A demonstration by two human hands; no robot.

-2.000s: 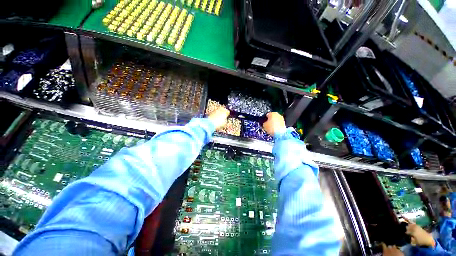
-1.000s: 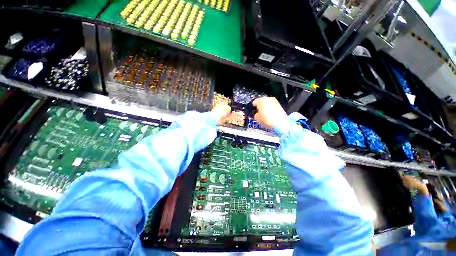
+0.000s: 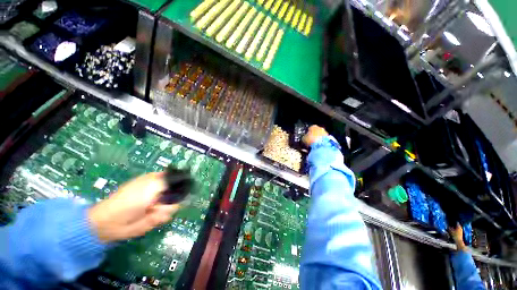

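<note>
My left hand is blurred above the left green circuit board; black shows at its fingertips, and I cannot tell whether it holds a part. My right hand reaches into the small parts bins behind the rail, its fingertips partly hidden. The cream parts lie in a loose heap just left of it. The silver-grey parts show beside its fingers. A second circuit board lies under my right forearm, with orange-brown components in a column at its left.
The metal rail runs between boards and bins. Clear stacked trays stand behind it. Yellow components lie on the green shelf above. Dark red carrier bars separate the boards. Another person's hand reaches to blue parts at the right.
My left hand has moved from the bins down and left over the left board. My right hand is still at the bins. The view has shifted and tilted.
</note>
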